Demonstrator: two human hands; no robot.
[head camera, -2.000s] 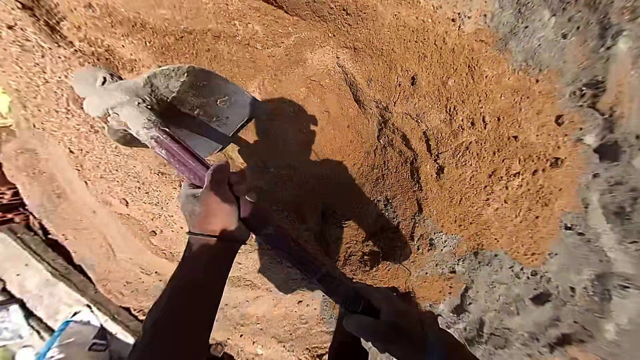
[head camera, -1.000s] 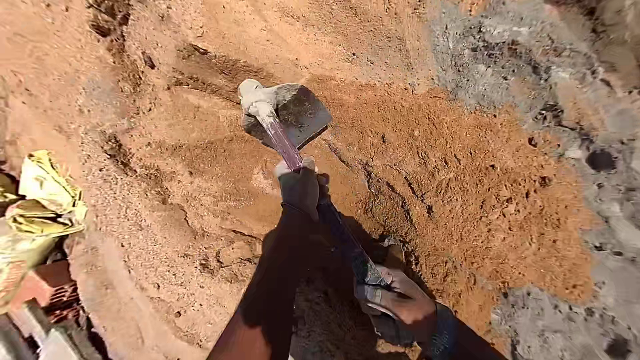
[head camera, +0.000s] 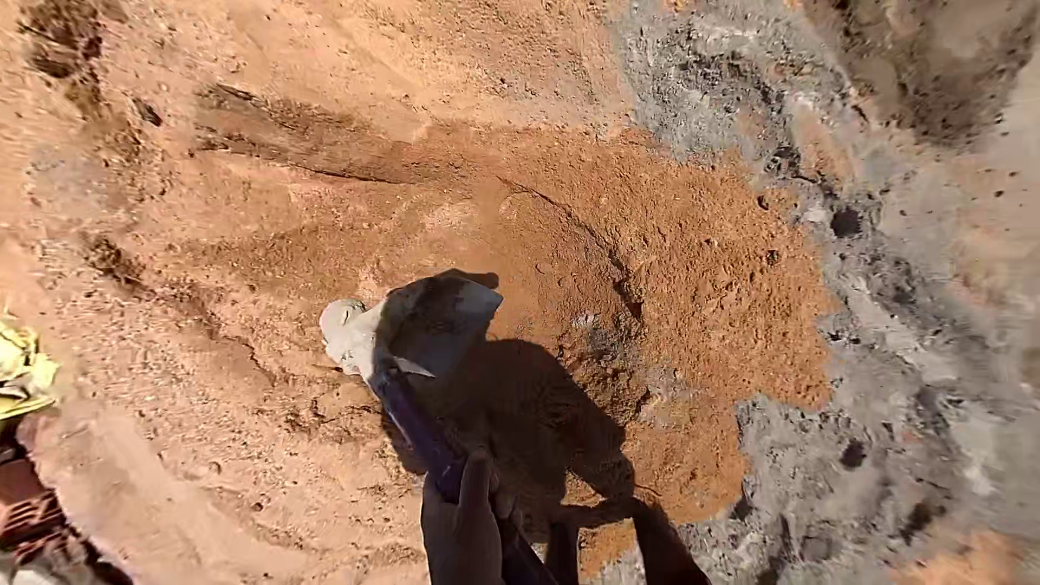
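My left hand is closed around the dark handle of a hoe at the bottom middle. The hoe's wide metal blade is coated with grey dried mud and lies at or just above the orange soil; whether it touches cannot be told. Its rounded socket end points left. The handle's rear part runs out at the bottom edge. My right hand is not in view. My dark shadow falls over the soil right of the handle.
Grey, lumpy wet-looking material borders the orange soil on the right. Red hollow bricks and a crumpled yellow sack are at the left edge. A shallow groove crosses the upper left ground.
The hoe's blade first moved away up the ground, then came back down nearer to me. My right hand, on the rear handle before, has gone out of view.
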